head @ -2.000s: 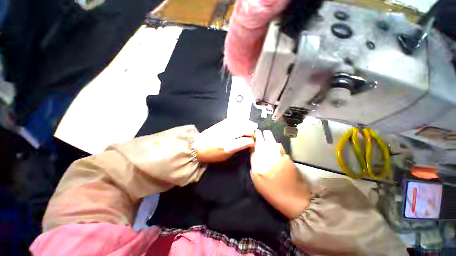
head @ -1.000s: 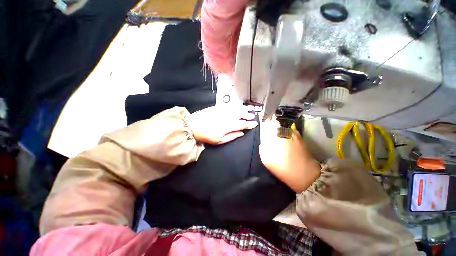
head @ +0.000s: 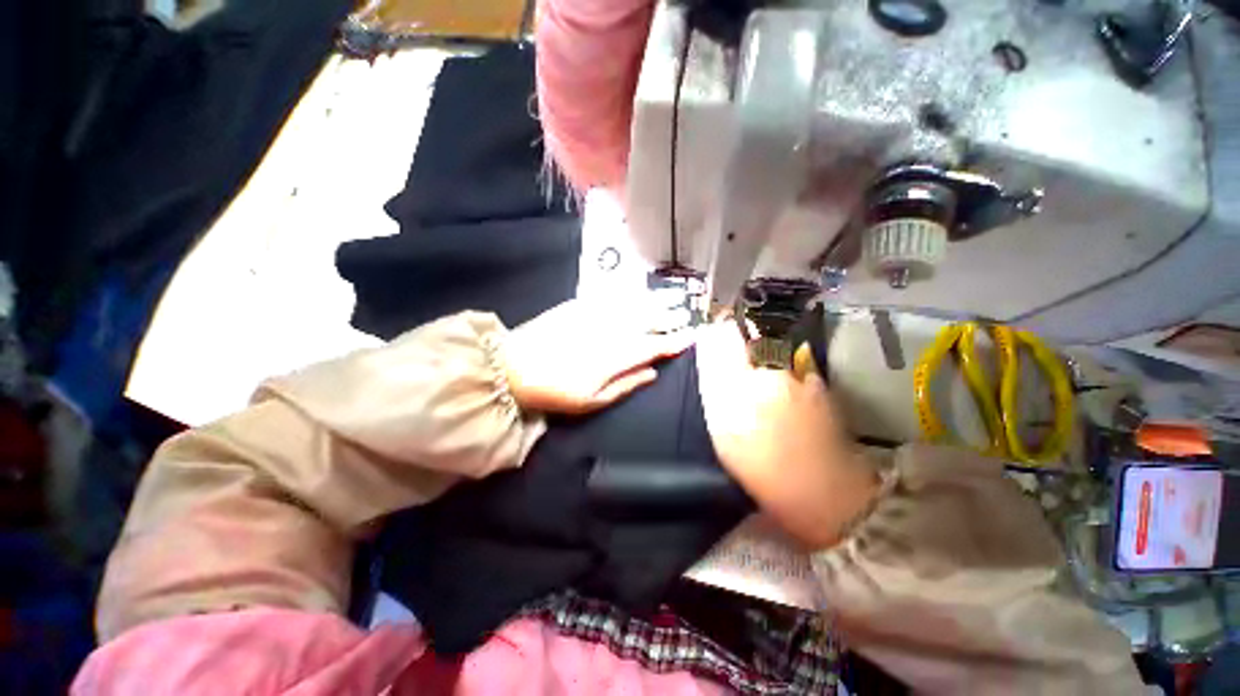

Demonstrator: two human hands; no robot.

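A black garment panel (head: 598, 503) lies on the white table under both hands and runs up to the presser foot (head: 691, 292). My left hand (head: 585, 356) lies flat on the cloth just left of the needle, fingers extended. My right hand (head: 778, 428) is at the cloth's right edge, its fingertips close to the needle beside a small dark edge guide (head: 772, 326). The fingertips are overexposed, so any pinch is hard to see. The white-grey machine head (head: 979, 177) stands over the fingertips.
Yellow-handled scissors (head: 1000, 394) lie right of the needle. A lit phone (head: 1169, 517) and an orange object (head: 1172, 439) are at the far right. A pink fluffy cover (head: 592, 95) hangs on the head's left end. Dark cloth (head: 123, 150) is heaped at the left.
Over two seconds the view has shifted closer to the machine head. The panel's near part has moved up and folded, uncovering the ruled table edge. My right hand has moved right, beside the edge guide.
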